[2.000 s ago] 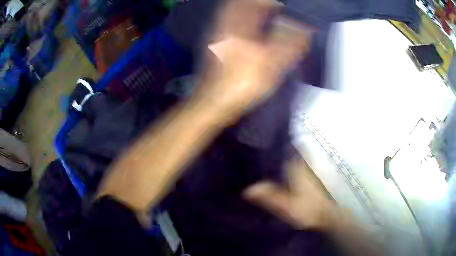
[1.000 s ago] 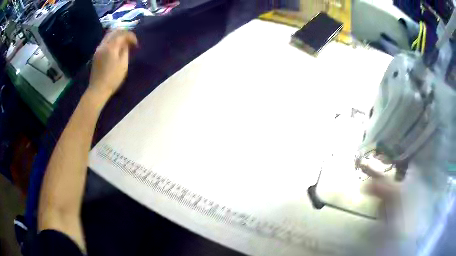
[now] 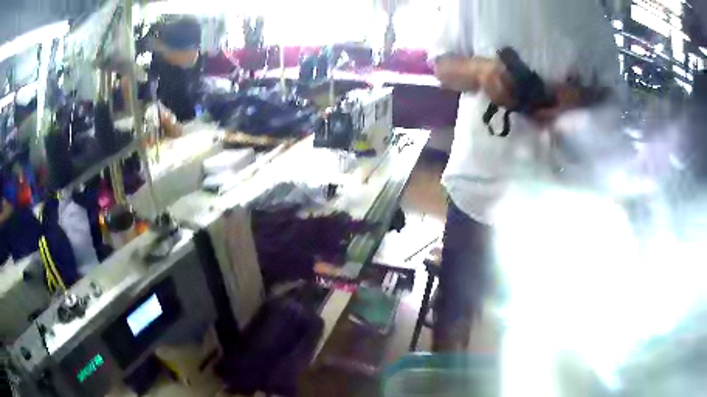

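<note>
Neither of my hands can be made out. Nearest in front of me is the sewing machine head (image 3: 177, 281) at the lower left, with a lit screen (image 3: 145, 314) and green letters on its dark panel. Dark purple cloth (image 3: 271, 345) lies in a heap right of the machine head. More dark cloth (image 3: 302, 240) lies on the table behind it. The needle area is not visible.
A person in a pale top (image 3: 484, 167) stands at the right, holding a dark thing with a strap. Another machine (image 3: 364, 120) stands behind. A seated person (image 3: 177, 70) is at the far left. A pale blue basket rim (image 3: 442, 360) shows below. Glare hides the lower right.
The view has swung up and to the right, away from the white table top with the ruler scale. Both my hands and the phone have left the picture. A standing person now shows.
</note>
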